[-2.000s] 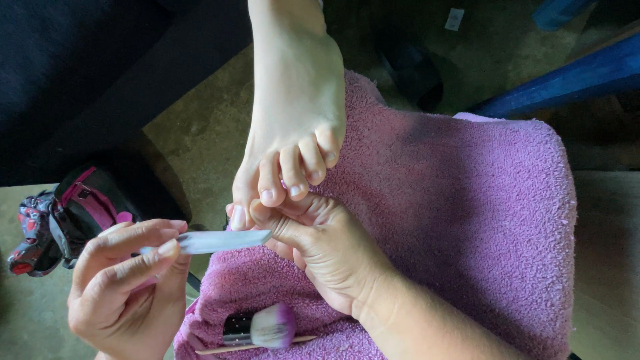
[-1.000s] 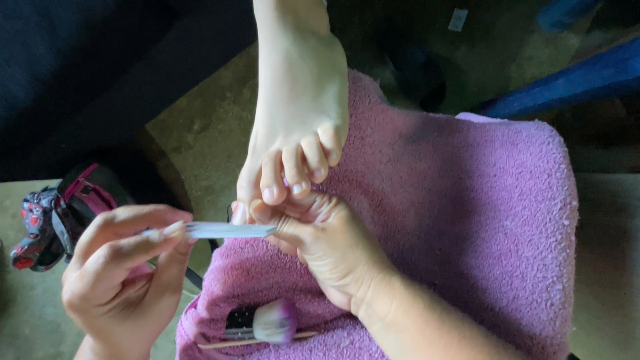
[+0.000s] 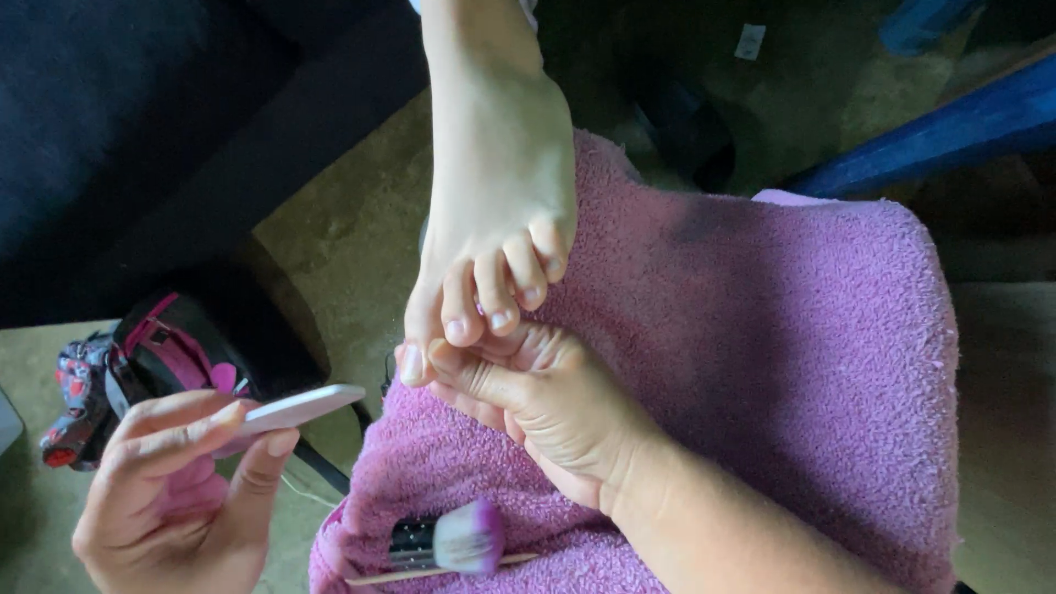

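Note:
My left hand [image 3: 186, 487] pinches a white nail file [image 3: 305, 407] between thumb and fingers, held to the left of a person's bare foot [image 3: 499, 157] and apart from its big toe [image 3: 415, 360]. With thumb and fingers, my right hand [image 3: 544, 396] grips that big toe from its right side, below the other toes. Under my right hand and forearm lies a purple terry towel [image 3: 833, 346]. On the towel's lower left part rest a short dusting brush [image 3: 466, 536] with pale and purple bristles and a dotted black handle, and a thin wooden stick [image 3: 371, 578].
A dark bag with pink trim [image 3: 169, 342] and a patterned cloth item [image 3: 82, 396] stand at the left. Dark furniture [image 3: 148, 148] fills the upper left. A blue bar [image 3: 932, 124] slants at the upper right. A small white paper [image 3: 750, 42] lies on the floor.
The file was at the big toe's tip in both earlier frames; my left hand has moved it left, away from the toe. My right hand keeps its hold on the toe.

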